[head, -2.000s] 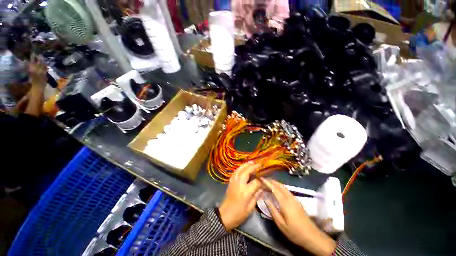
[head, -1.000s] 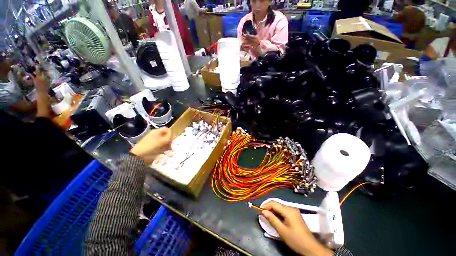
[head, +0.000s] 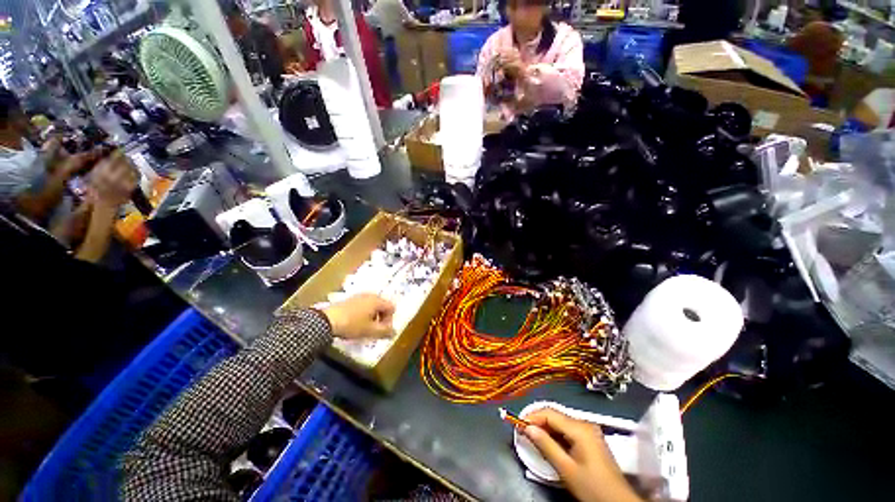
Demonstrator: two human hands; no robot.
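My left hand (head: 365, 318) is over the open brown carton (head: 408, 345), its fingertips among the small white inserts (head: 393, 270); whether it grips one cannot be seen. My right hand (head: 574, 449) pinches the end of a wire lead (head: 513, 419), its small light connector pointing left. The hand rests over a white bracket (head: 666, 453) with a round disc end, lying on the dark bench. An orange wire (head: 709, 386) comes out behind the bracket's right end. A looped bundle of orange-red wire leads (head: 481, 365) lies between the carton and the bracket.
A white cup stack (head: 684, 331) leans right of the wires. A large heap of black covers (head: 628, 186) is behind. Two joined units (head: 267, 251) stand left of the carton. Blue crates (head: 128, 412) are below the bench edge. A person in pink (head: 533, 64) sits across; loose white brackets (head: 834, 225) lie right.
My left hand went from the bracket to the carton's near left side, then moved right, deeper over the inserts. My right hand stays at the bracket, the lead's end now showing in its fingers.
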